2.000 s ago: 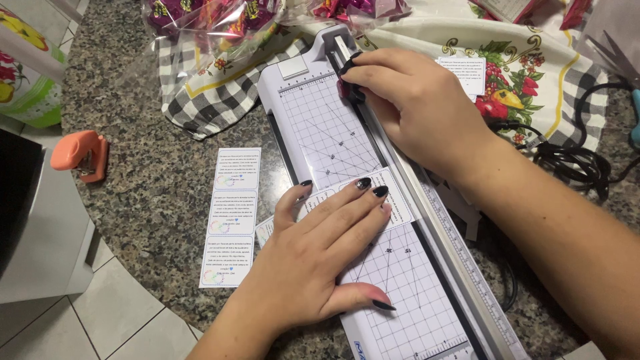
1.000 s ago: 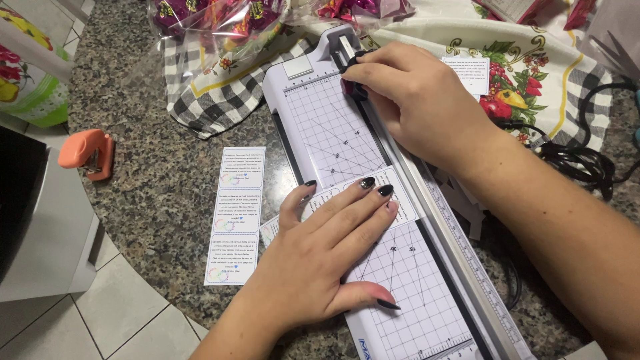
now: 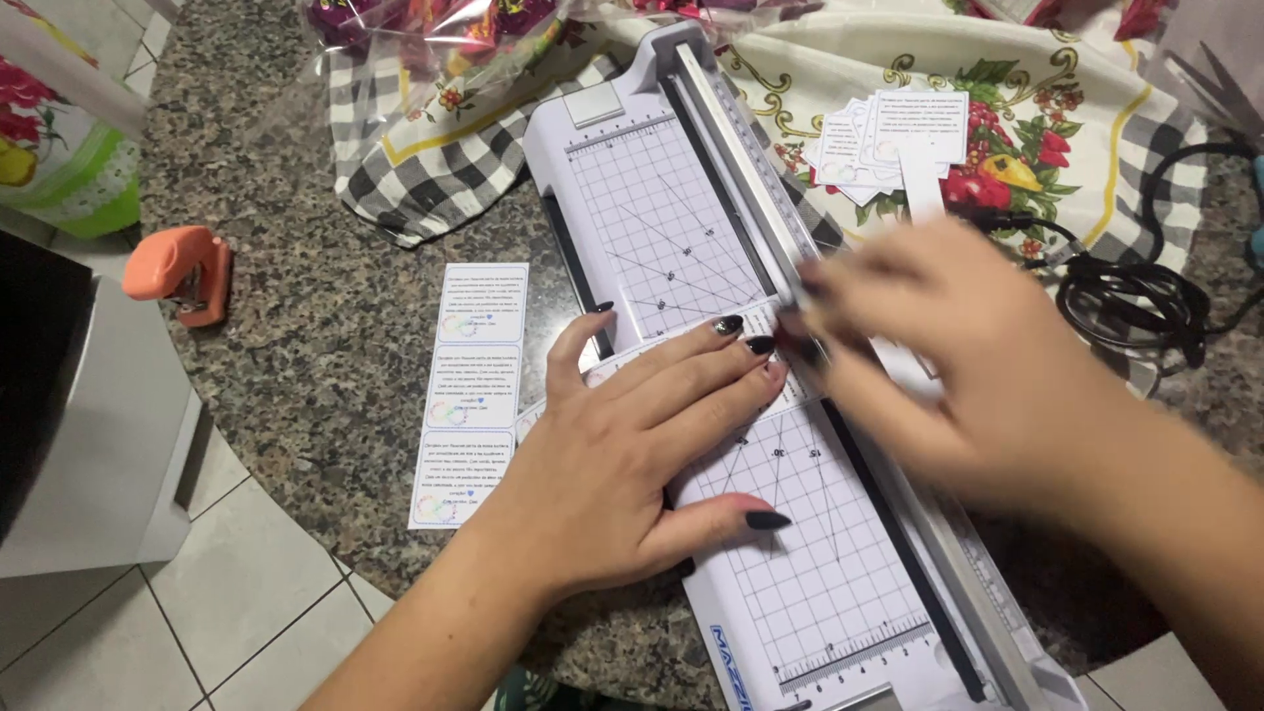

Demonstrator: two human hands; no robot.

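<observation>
A white paper trimmer (image 3: 681,222) with a printed grid lies slantwise on the granite counter. My left hand (image 3: 642,444) is spread flat, pressing a strip of printed cards (image 3: 795,380) across the trimmer's bed. My right hand (image 3: 918,365), blurred, is at the trimmer's rail (image 3: 736,143) beside the strip's right end; its fingertips are around the dark sliding cutter, which is mostly hidden. Left of the trimmer lies another strip of three printed cards (image 3: 472,385). Several cut cards (image 3: 923,123) lie in a loose pile on the cloth beyond my right hand.
An orange hole punch (image 3: 183,276) stands on the counter's left. A floral, checked cloth (image 3: 1096,158) and clear-wrapped sweets (image 3: 474,30) lie at the back. Black cable (image 3: 1136,306) coils at right, near scissors (image 3: 1220,89). A white-and-black appliance (image 3: 89,444) stands beyond the left edge.
My right hand has moved down along the rail from the trimmer's far end to the strip, uncovering the card pile. My left hand stays on the strip.
</observation>
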